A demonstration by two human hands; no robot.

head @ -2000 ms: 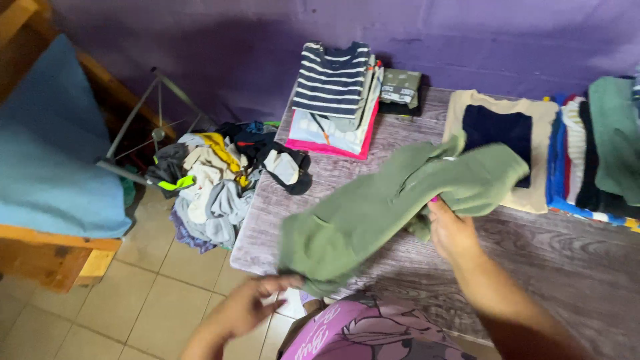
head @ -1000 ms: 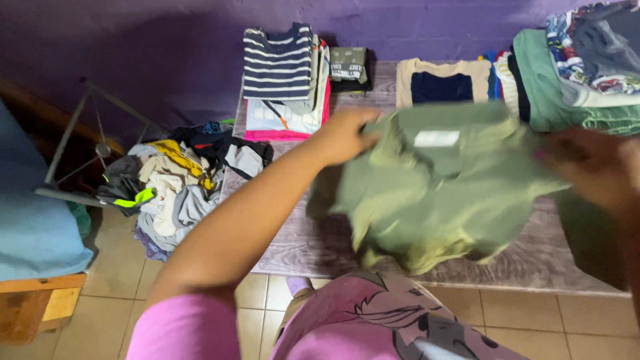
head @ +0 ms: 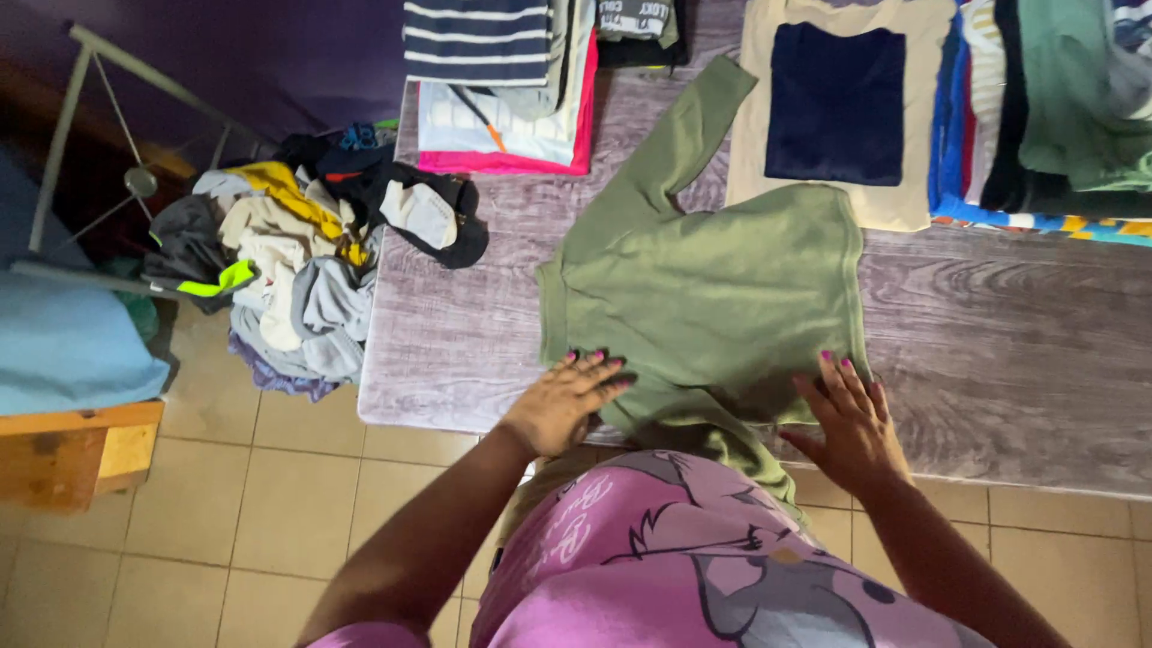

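Observation:
A green long-sleeved sweatshirt (head: 711, 288) lies spread on the wood-patterned table (head: 1008, 360), its neck end to the left and its hem to the right. One sleeve reaches up and away toward the far side; the other hangs over the near table edge, against the pink printed shirt I wear. My left hand (head: 571, 400) rests flat, fingers spread, at the neck end near the shoulder. Flat on the lower hem corner is my right hand (head: 850, 423), fingers spread too. Neither hand grips the cloth.
Folded clothes stand in a stack topped by a striped shirt (head: 477, 40). A navy folded garment (head: 835, 103) lies on a beige one (head: 751, 162); more piles (head: 1080, 99) are at right. Dark and white socks (head: 432, 216) lie by the left edge, beside a loose clothes heap (head: 288, 243).
The green sweatshirt, held up between both hands one second ago, now lies spread on the table. Both hands have let go of it and rest flat on it.

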